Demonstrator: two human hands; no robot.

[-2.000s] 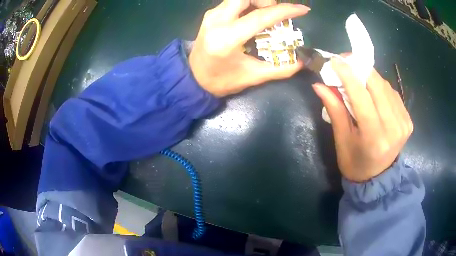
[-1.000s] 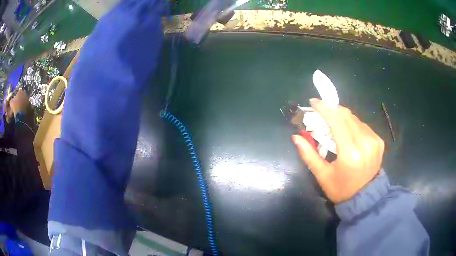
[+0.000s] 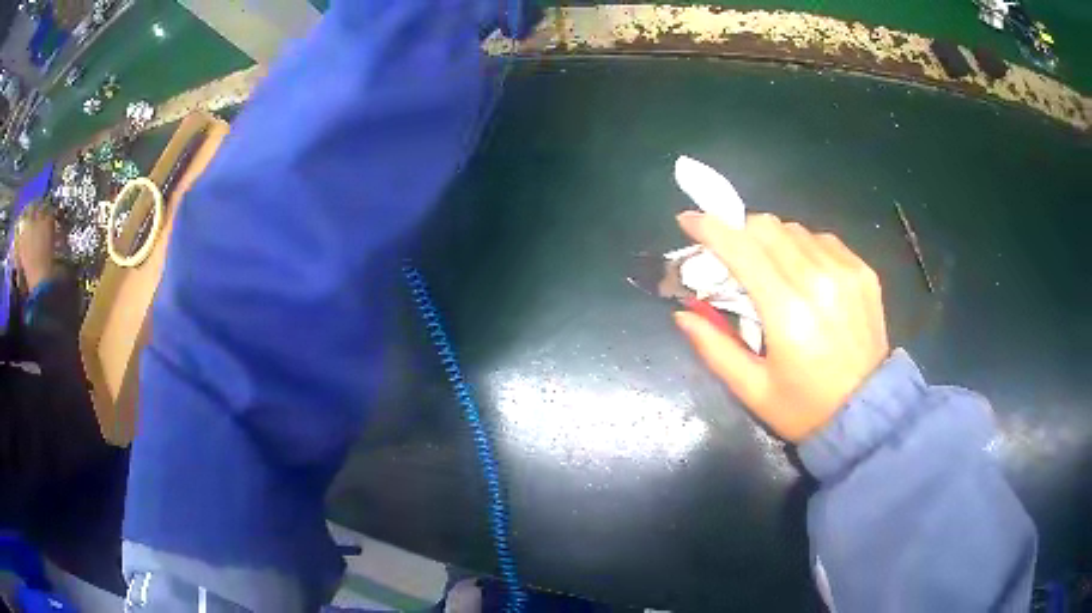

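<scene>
My right hand [image 3: 796,317] holds the side cutters [image 3: 709,278] just over the dark green bench. Their dark jaws point left, red shows at the grip, and the handles are wrapped in white, with one rounded white end sticking out above my fingers. My left hand is out of the picture past the top edge; only its blue sleeve [image 3: 287,252] shows, reaching up across the left side. No assembly shows in my right hand. A blue coiled cord [image 3: 471,419] runs down the bench beside the left sleeve.
A brown cardboard tray [image 3: 120,347] with a pale yellow ring [image 3: 135,222] is at left, near piled small assemblies [image 3: 78,198]. Another person's hand [image 3: 36,240] is at far left. A slim dark stick [image 3: 914,247] lies at right. A chipped pale edge [image 3: 742,34] crosses the top.
The left hand with its wired assembly has left the picture upward over the last two seconds. The view has shifted towards the line. The right hand still holds the cutters, now a little further left in view.
</scene>
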